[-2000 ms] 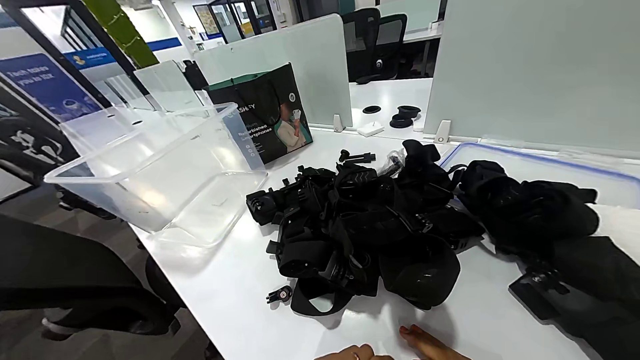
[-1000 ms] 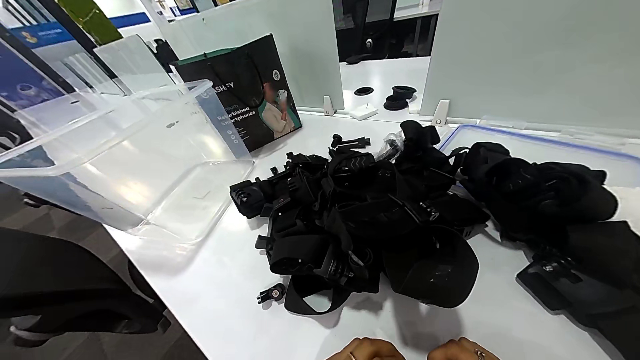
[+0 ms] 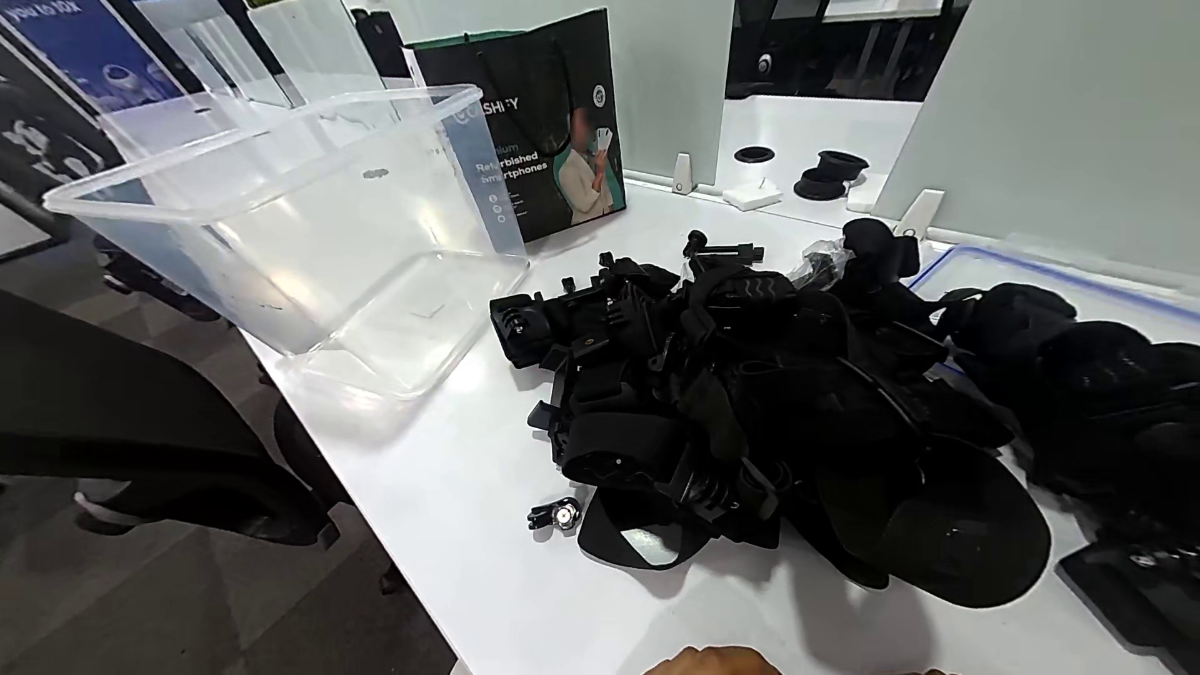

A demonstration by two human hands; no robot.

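Note:
A heap of black caps, straps and camera mounts lies on the white table. One cap's rounded brim faces the near edge. Beside the heap's near left side rests a small black mount with a metal screw. My left hand shows only its knuckles at the bottom edge, nearest the caps. Of my right hand, just a sliver appears farther right. Fingers and palms of both are cut off by the frame.
An empty clear plastic bin stands at the left table edge, before a black paper bag. More black gear lies at right by a blue-rimmed lid. Grey partitions line the back; a black chair stands left.
Both hands show less at the bottom edge than one second ago. The heap, the bin and the bag stay as they were. The view has shifted slightly.

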